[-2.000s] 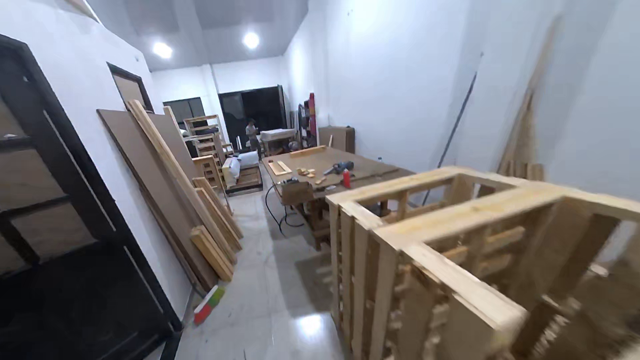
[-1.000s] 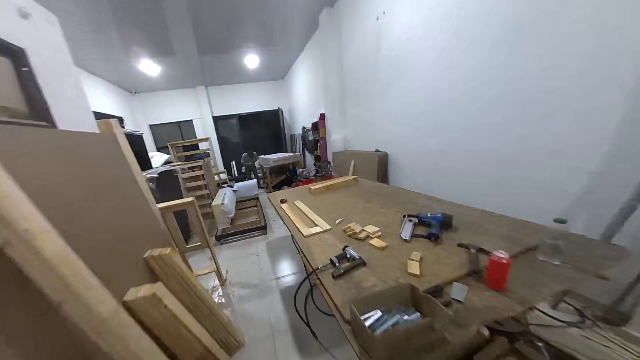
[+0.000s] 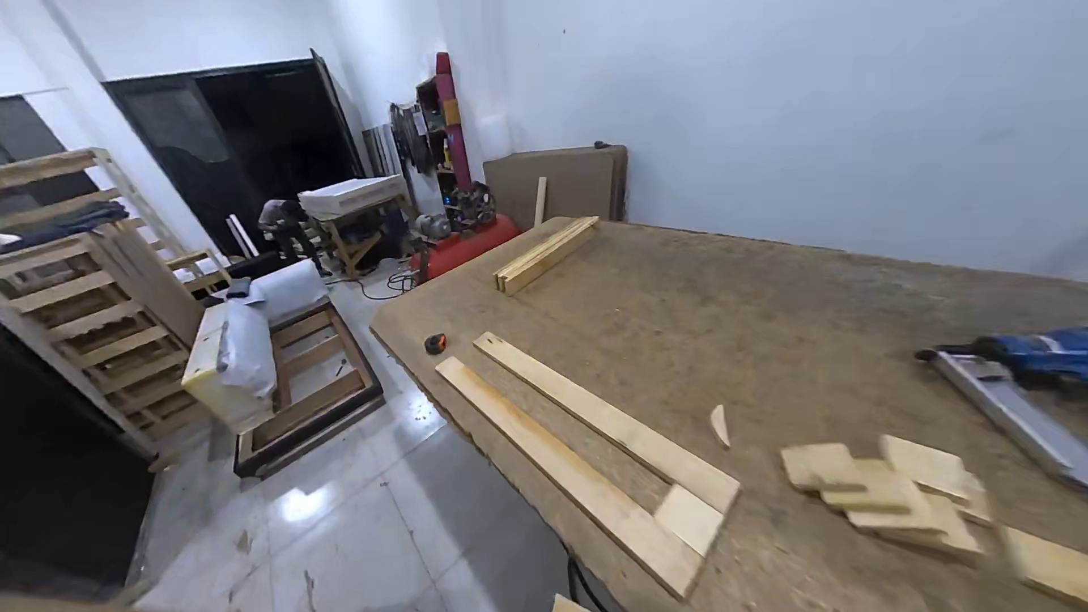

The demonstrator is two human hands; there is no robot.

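Neither of my hands shows in the head view. On the wooden worktable point(image 3: 765, 297) two long pine boards, a left one point(image 3: 561, 476) and a right one point(image 3: 603, 412), lie side by side, with a short wood block point(image 3: 689, 518) between their near ends. A tape measure point(image 3: 435, 343) rests by the table's left edge. Several small wood offcuts point(image 3: 901, 497) are piled at the lower right, and a thin wood sliver point(image 3: 720, 425) lies left of them. A blue nail gun point(image 3: 1037, 357), cut off by the frame, lies at the right. A bundle of wood strips point(image 3: 548, 255) is at the far end.
A red air compressor point(image 3: 472, 246) stands beyond the table. Left of the aisle are a dark-edged wooden frame point(image 3: 319, 382), wrapped padding point(image 3: 246, 348) and slatted wooden frames point(image 3: 93, 323). A person point(image 3: 289, 229) bends near a far workbench. A black hose point(image 3: 582, 586) hangs at the table's near edge.
The view has moved forward to the worktable. The cardboard box, red can and second nail tool seen one second ago are out of frame.
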